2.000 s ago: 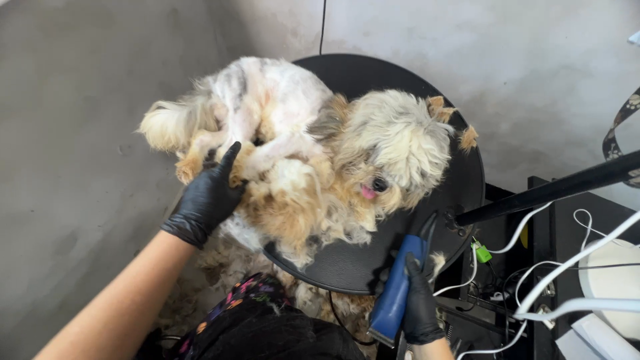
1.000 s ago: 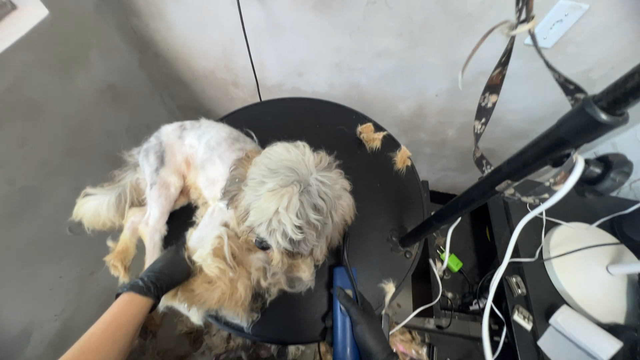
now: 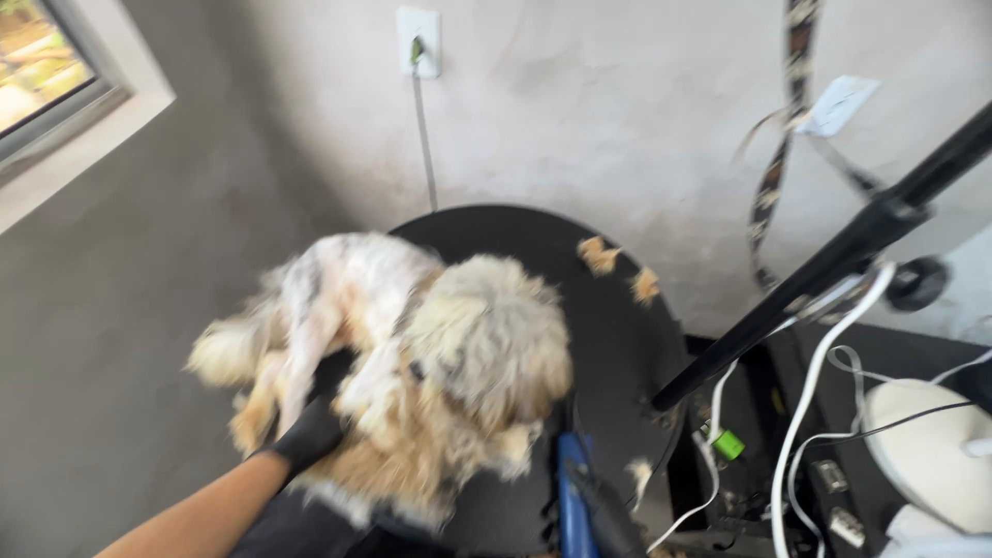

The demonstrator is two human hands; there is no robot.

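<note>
A partly clipped dog [image 3: 480,341] with a shaggy gray and tan head lies on a round black grooming table [image 3: 612,349]. Its back and side are shorn short, while long tan fur covers the front and legs. My left hand [image 3: 314,434], in a black glove, reaches against the dog's underside between its legs; the fingers are partly hidden by fur. At the table's near right, my gloved right hand [image 3: 601,504] holds a blue electric clipper [image 3: 573,496], whose upper end is blurred beside the dog. The view cuts off part of that hand.
Tufts of cut fur [image 3: 598,256] lie near the table's rim. A black grooming arm [image 3: 821,271] rises to the right, with a patterned strap [image 3: 767,186] behind it. White cables [image 3: 806,395] hang beside a round white base [image 3: 922,449]. A wall outlet [image 3: 418,43] and a window [image 3: 46,70] are beyond.
The dog's head has turned downward, so its tongue, visible two seconds ago, no longer shows. My left hand has moved lower along its underside. The view has shifted to show more wall.
</note>
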